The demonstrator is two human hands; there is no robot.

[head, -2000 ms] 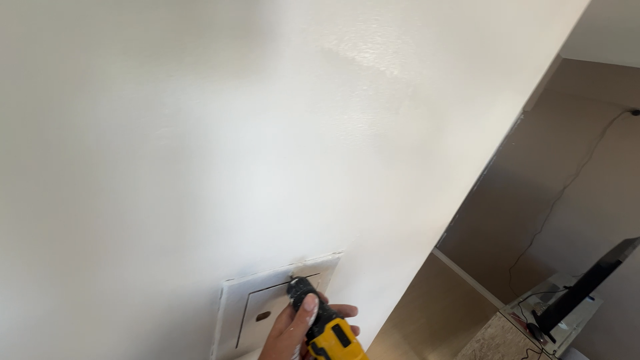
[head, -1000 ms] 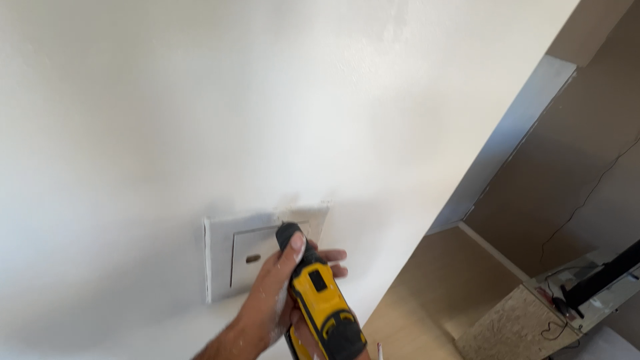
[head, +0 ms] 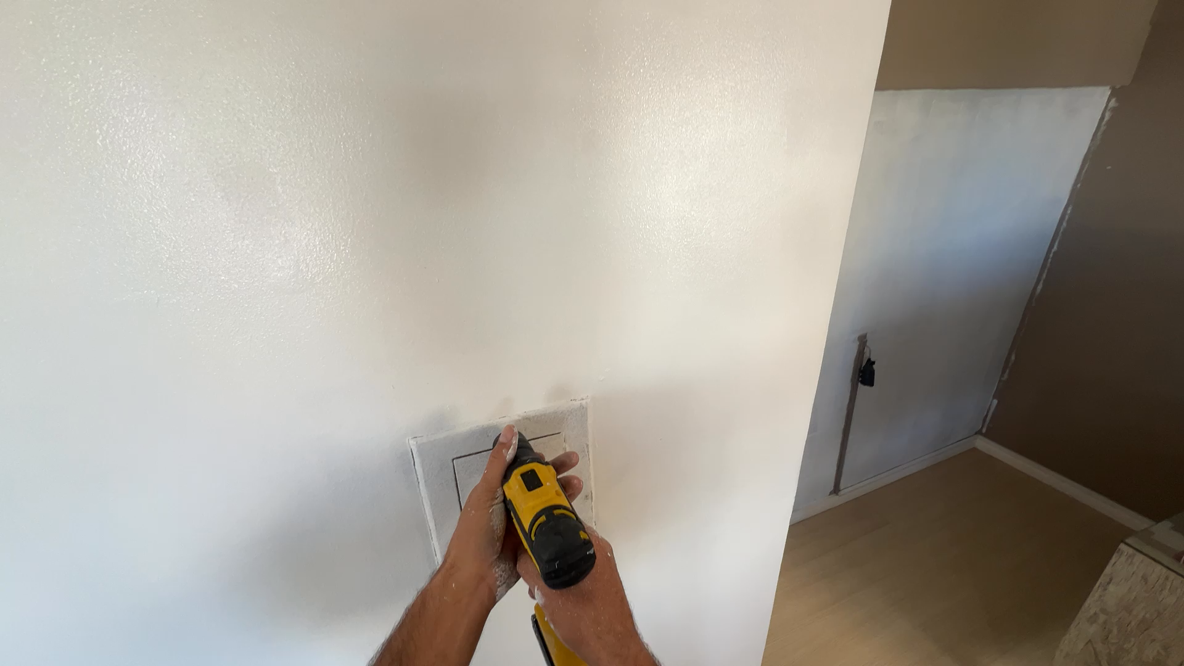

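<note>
A yellow and black cordless drill [head: 541, 513] points at a square, paint-smeared access panel [head: 430, 462] set in the white wall. My left hand [head: 488, 513] is wrapped around the drill's front end, thumb along the black chuck. On the handle below the drill body, my right hand [head: 578, 578] is closed. The chuck lies against or just before the panel's upper part; the tip is hidden by fingers. White paint or filler specks both hands. The panel has a thin dark inner outline, partly covered by my hands.
The white wall [head: 601, 259] ends at a vertical edge on the right. Beyond it are a partly white wall [head: 953, 231] with a black fitting [head: 867, 373], a brown wall [head: 1101, 324], a white baseboard [head: 1064, 481], a wood-look floor [head: 916, 573] and a chipboard piece [head: 1124, 610] at lower right.
The drill, held at the panel throughout, now shows more of its body, and my right hand and forearm have come into plain sight. The view has swung, showing more of the far wall.
</note>
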